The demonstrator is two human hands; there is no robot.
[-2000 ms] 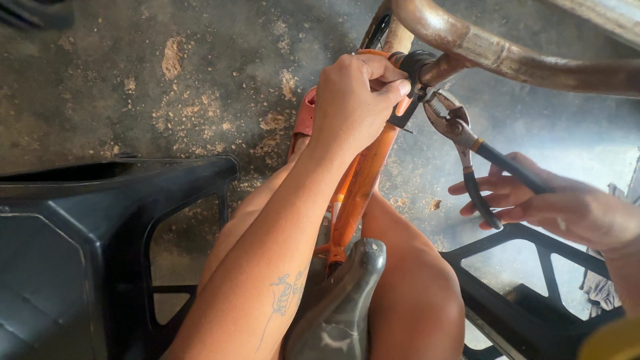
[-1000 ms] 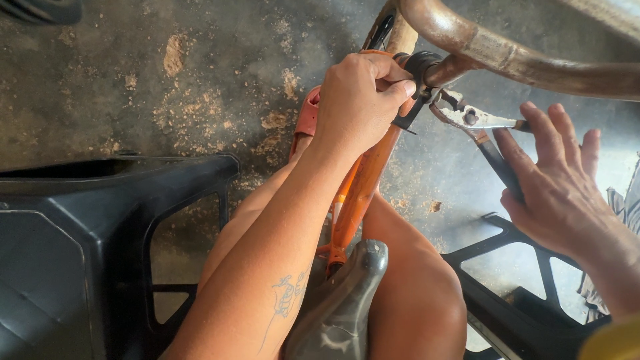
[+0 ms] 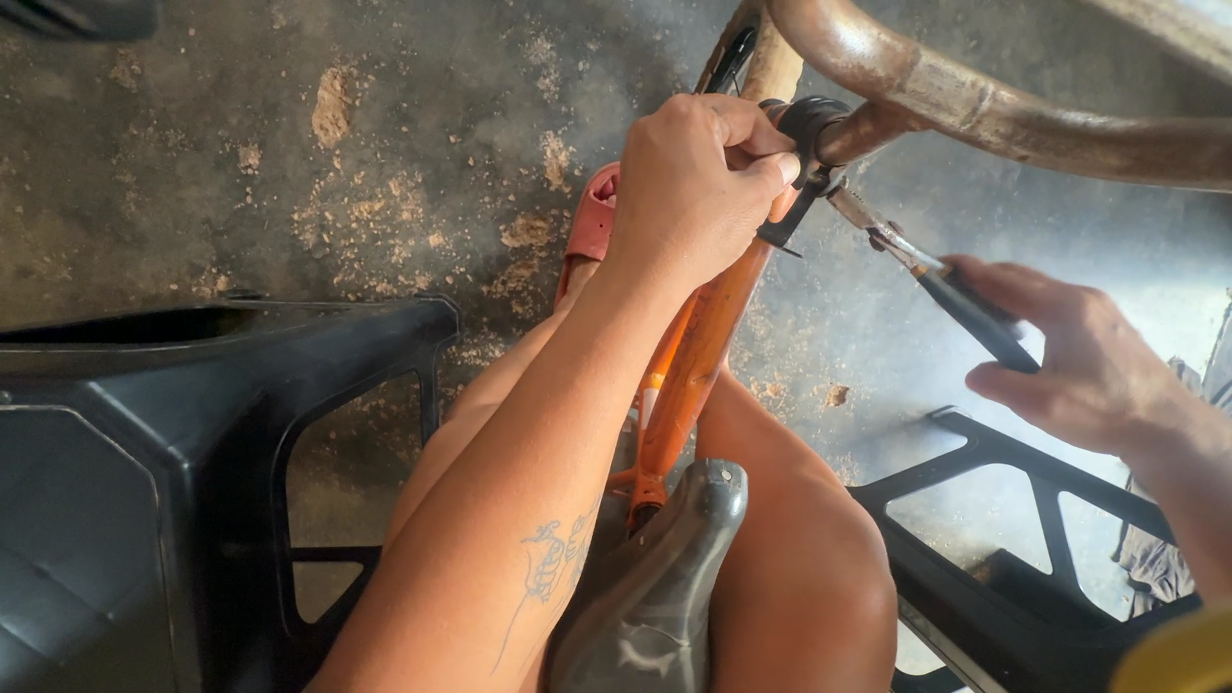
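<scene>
My left hand (image 3: 707,178) pinches at the black collar (image 3: 811,125) near the top of a small bicycle's orange frame (image 3: 707,346); what lies under the fingertips is hidden. A black strap or bracket (image 3: 791,219) sits just below it. Slip-joint pliers (image 3: 905,252) with dark handles reach in from the right, their jaws at the black part under the rusty handlebar (image 3: 972,106). Around the plier handles is my right hand (image 3: 1078,356), slightly blurred, thumb and fingers on either side. The grey bicycle saddle (image 3: 664,587) stands between the knees.
A black plastic stool or chair (image 3: 221,423) stands at the left, with another black plastic frame (image 3: 1020,500) at the lower right. A foot in a red sandal (image 3: 592,226) rests on the stained concrete floor (image 3: 385,192). Cloth (image 3: 1155,573) lies at the right edge.
The plier jaws, spread two seconds ago, have come together at the black part. My right hand, with fingers spread one second ago, has closed in around the handles. My left hand stays at the collar.
</scene>
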